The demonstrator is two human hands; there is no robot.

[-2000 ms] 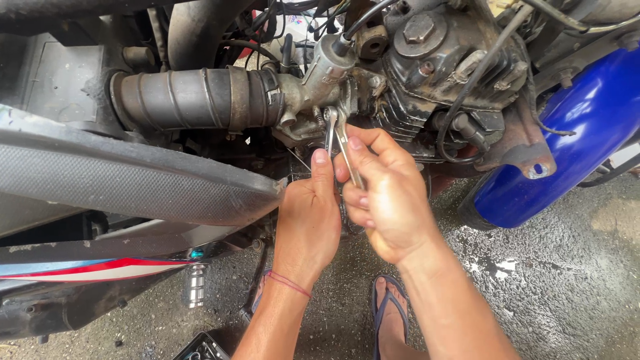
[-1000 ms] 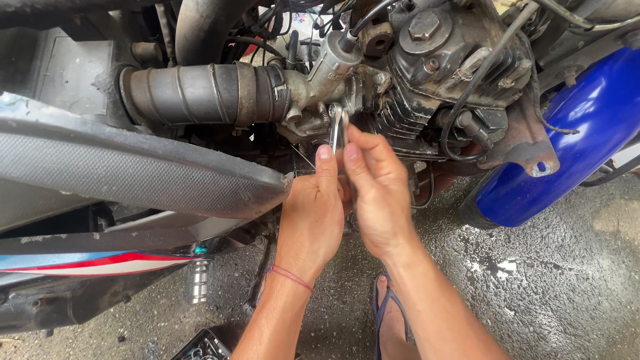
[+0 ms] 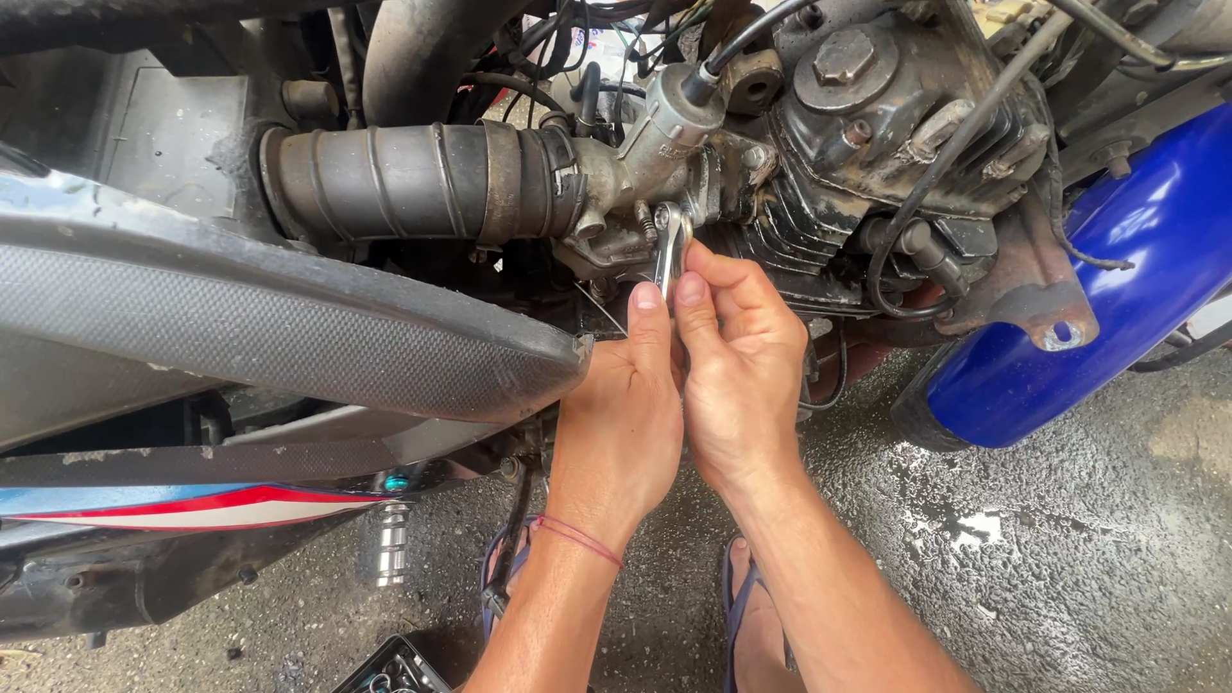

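Observation:
Two metal wrenches [image 3: 668, 252] overlap at the engine side of a motorcycle carburetor [image 3: 643, 154]; their ring ends sit side by side low on its body. My left hand [image 3: 626, 414], with a thin red string on the wrist, holds one wrench with the thumb along its handle. Thumb and forefinger of my right hand [image 3: 746, 375] grip the other. Both hands touch or nearly touch, and the handles' lower parts are hidden in them. A ribbed black rubber intake hose [image 3: 414, 183] clamps onto the carburetor's left, and a finned engine cylinder [image 3: 794, 231] stands to its right.
A grey textured plastic body panel [image 3: 289, 308] reaches close to my left hand. A bare cable [image 3: 929, 164] loops over the engine at right, beside a blue fender [image 3: 1088, 289]. An open case of tools [image 3: 390, 669] lies on the wet ground below, near my sandaled feet.
Two seconds ago the wrenches stood apart at an angle in my hands. Now they lie nearly in line, and my right hand is closer to my left.

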